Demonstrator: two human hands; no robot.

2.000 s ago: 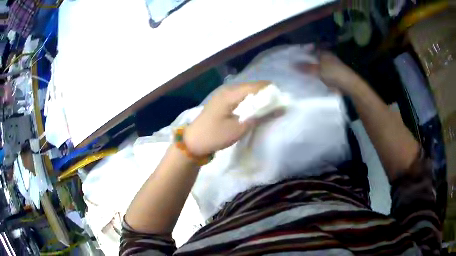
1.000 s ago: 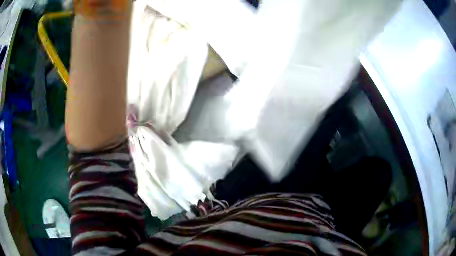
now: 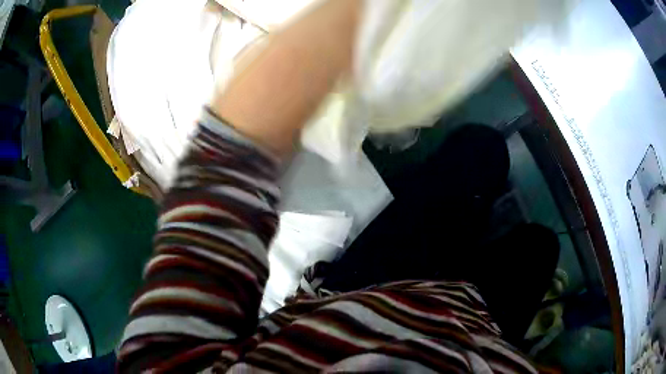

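A large white fabric piece (image 3: 438, 62), blurred, hangs at the top centre, above the wearer's dark lap. My left forearm reaches from the lower left to the top edge, beside this fabric; my left hand is cut off or hidden there. My right hand is not in view. A big white bundle of fabric (image 3: 164, 69) lies at the upper left, partly behind the forearm. White folded cloth ends (image 3: 310, 237) and a greyish flat piece (image 3: 332, 193) lie below the forearm, next to the lap.
A yellow trolley rail (image 3: 80, 109) runs along the left of the bundle. The white machine table (image 3: 584, 95) curves down the right side, with a dark edge and a metal plate (image 3: 650, 193). A white round base (image 3: 67, 329) stands on the green floor at lower left.
The view has swung from the table to the bundle. My left forearm has swung right across the bundle, and the hanging white piece has moved up. Both hands, seen two seconds ago, have left view.
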